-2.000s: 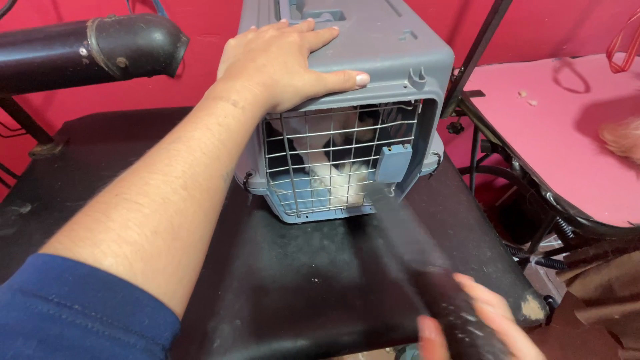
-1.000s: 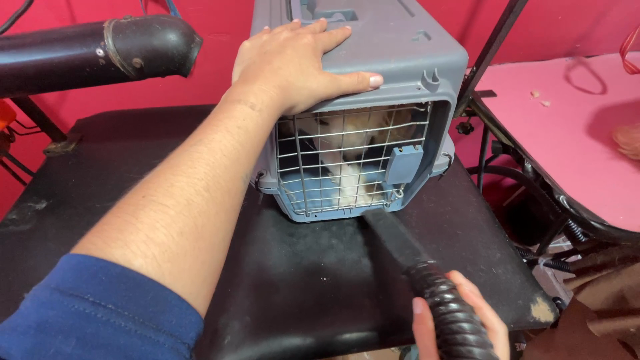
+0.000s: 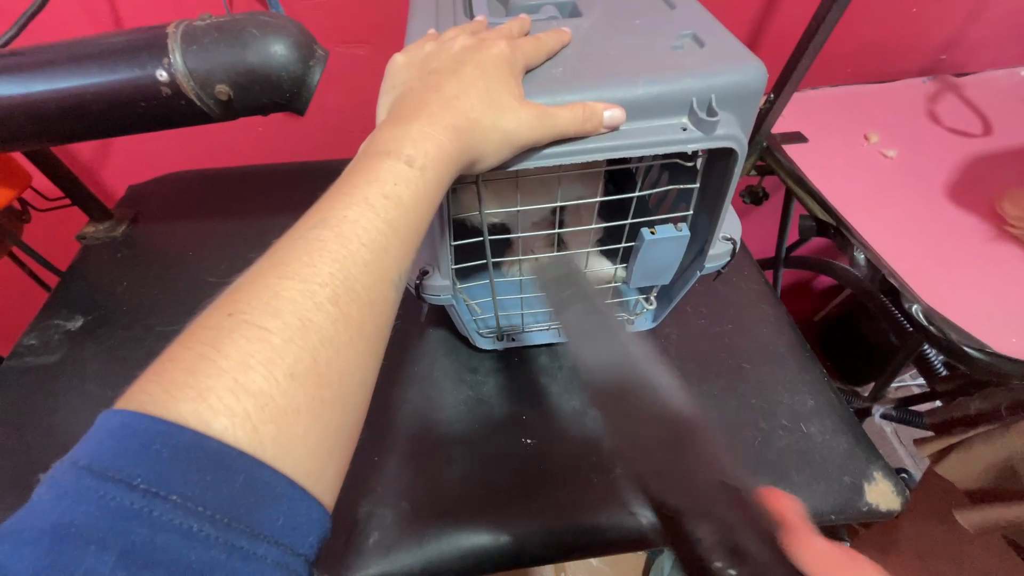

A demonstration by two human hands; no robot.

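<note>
My left hand [image 3: 480, 96] lies spread on the top of a grey plastic pet carrier [image 3: 640, 64], its thumb along the front edge. Behind the carrier's wire door [image 3: 520, 296], which is closed and has a blue latch [image 3: 660, 254], is an animal with white and dark fur [image 3: 572, 208]; its head cannot be made out clearly. At the lower right my right hand [image 3: 808, 532], partly out of view, grips a black blower hose [image 3: 680, 448]. The hose's nozzle [image 3: 592, 320], blurred by motion, points at the lower part of the wire door.
Under the carrier is a black padded table [image 3: 496, 480] with a worn corner. A thick black tube [image 3: 160, 72] juts in from the upper left. At the right stands a pink-topped table [image 3: 904, 176] with a black frame, and brown cloth [image 3: 960, 496] hangs below it.
The nozzle has moved left across the door from near the latch side. The animal's fur shows in a different position behind the wires. My left hand stays on the carrier.
</note>
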